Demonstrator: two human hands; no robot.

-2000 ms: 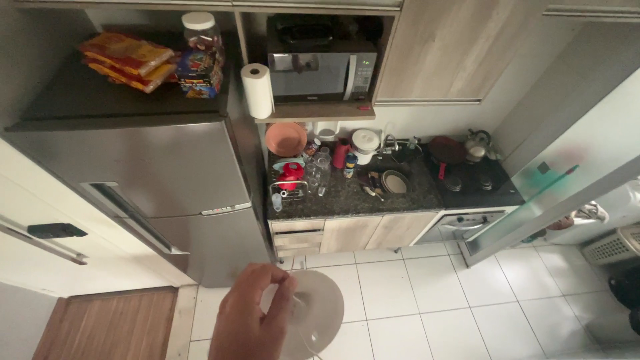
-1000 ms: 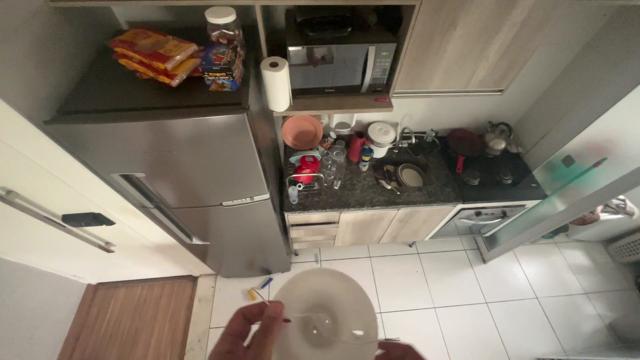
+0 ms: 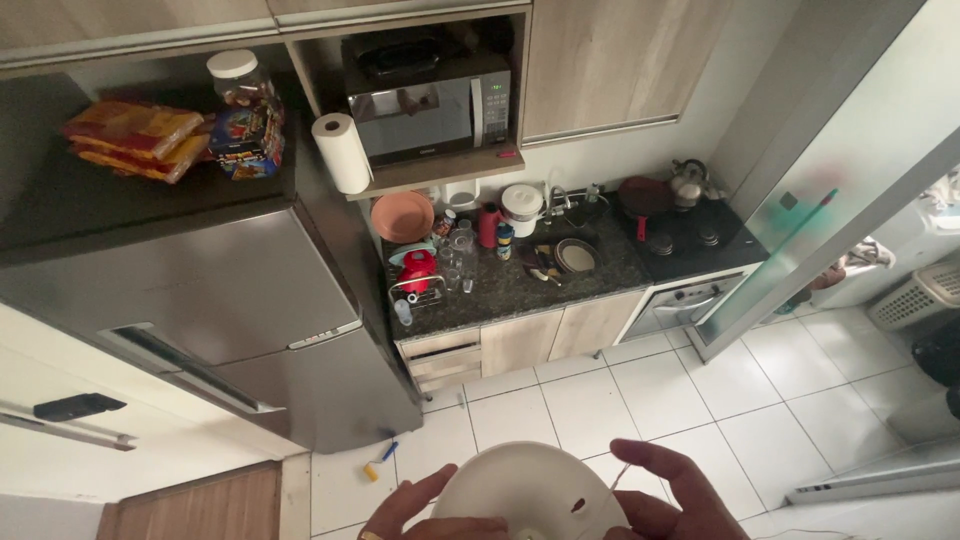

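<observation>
A round whitish dish-shaped cover (image 3: 534, 480) with a small dark slot shows at the bottom of the head view, held between both hands. My left hand (image 3: 427, 510) grips its left side, fingers lying over the surface, a ring on one finger. My right hand (image 3: 667, 495) is at its right side, index finger raised, with a thin pale wire (image 3: 619, 477) near the fingertips. The lower parts of the cover and of both hands are cut off by the frame's edge.
Far below stand a steel refrigerator (image 3: 195, 285), a granite counter (image 3: 480, 300) with dishes, and a cooktop (image 3: 682, 232). A microwave (image 3: 427, 112) sits in a shelf. A small paint roller (image 3: 381, 461) lies on the tiled floor. A glass door panel (image 3: 810, 195) is at right.
My right hand has come into view and moved up beside the cover. Two seconds ago only one hand showed, holding the cover; both are now at its sides.
</observation>
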